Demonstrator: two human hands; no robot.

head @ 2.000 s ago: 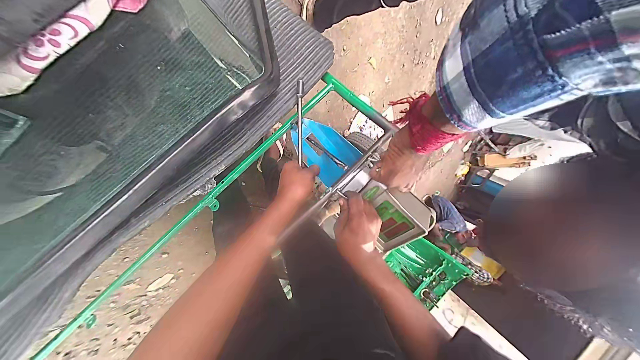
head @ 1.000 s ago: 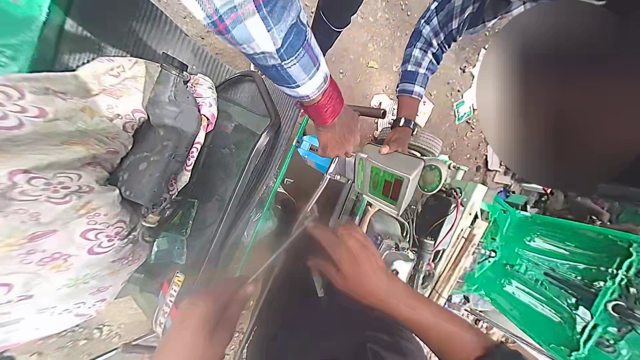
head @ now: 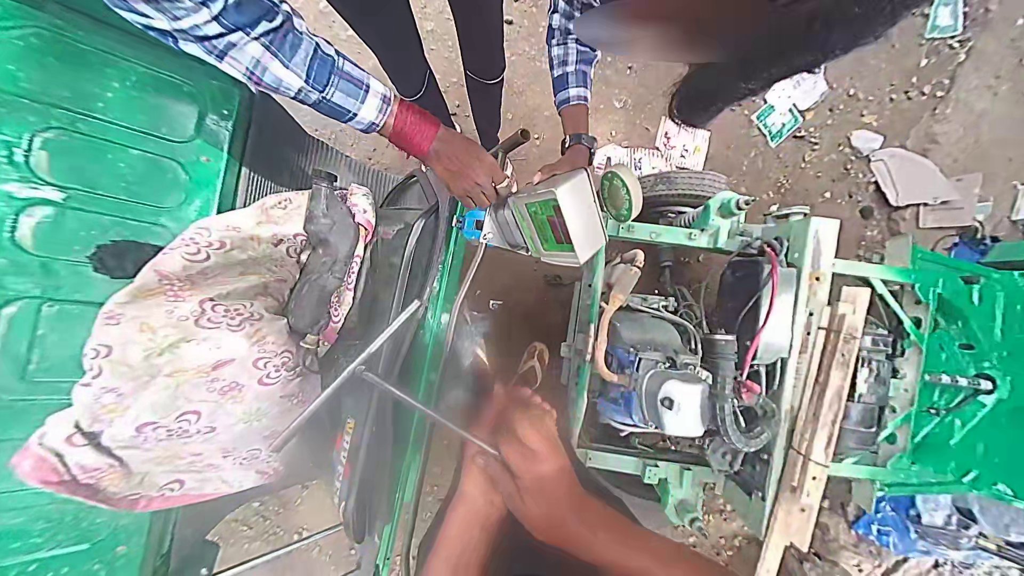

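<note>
My two hands are together at the lower middle, blurred. A T-shaped metal bar tool [head: 428, 414], like a T-handle wrench, runs up and left from them, its crossbar over the window edge. The end of its stem lies at my right hand [head: 532, 448], which seems closed around it. My left hand [head: 484, 456] is partly behind the right, so its grip is unclear. Beyond them, a co-worker's hands [head: 464, 168] are at a grey box with a green and red display [head: 560, 220], one by a blue part [head: 472, 224], the other behind the box.
A floral cloth [head: 200, 344] and a black plastic part [head: 320, 264] lie at left beside a green panel [head: 112, 152]. A green frame rail [head: 420, 400] runs past my hands. At right are an engine [head: 656, 368], a wheel [head: 684, 186] and a wooden plank [head: 816, 432]. Sandals show below.
My hands, apart one second ago, are now together around the tool's stem end. Two seconds ago my left hand held a bar upright near the blue part. The view has shifted widely.
</note>
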